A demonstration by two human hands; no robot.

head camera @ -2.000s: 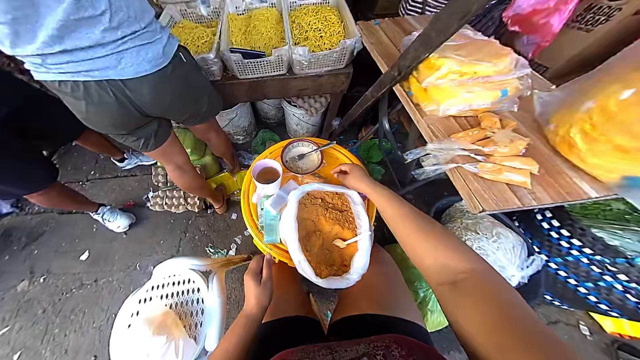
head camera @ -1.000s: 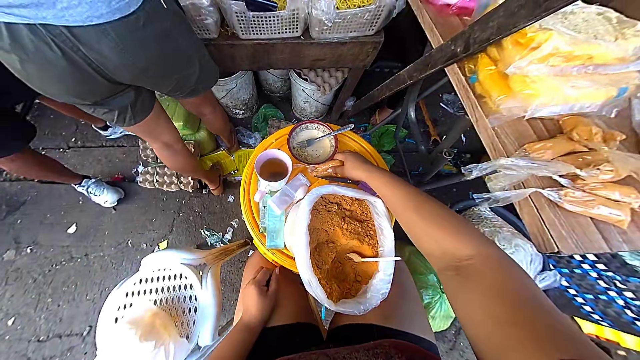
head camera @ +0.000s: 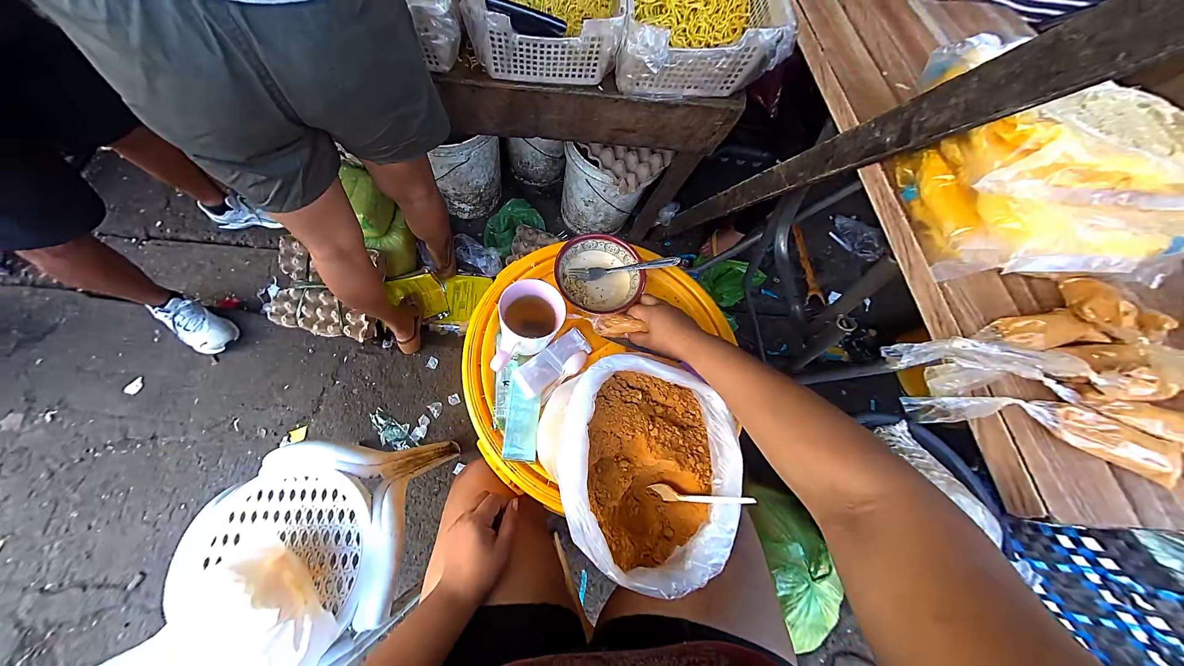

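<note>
My right hand [head camera: 661,326] is at the far right part of a round yellow tray [head camera: 483,370], its fingers on a small clear bag of orange-brown powder [head camera: 618,325] just below a patterned bowl [head camera: 592,289] that holds a fork [head camera: 622,269]. My left hand [head camera: 476,548] rests on my left thigh, holding nothing that I can see. Between my arms stands an open white plastic bag of orange-brown powder [head camera: 638,416] with a white plastic spoon [head camera: 700,498] in it. On the tray's left are a mug of brown drink [head camera: 531,317], small clear plastic bags [head camera: 552,363] and a pale green packet [head camera: 522,425].
A white plastic chair [head camera: 324,527] is at lower left. Two people stand at upper left beside egg trays [head camera: 319,313]. Baskets of yellow noodles [head camera: 694,51] sit on a wooden bench [head camera: 583,113]. On the right, a wooden table [head camera: 1064,467] bears filled bags [head camera: 1124,430] under a slanting beam [head camera: 925,116].
Between the frames the view shifts closer over the tray. My right hand stays by the bowl, where a small powder bag now shows at its fingers. My left hand stays at my thigh.
</note>
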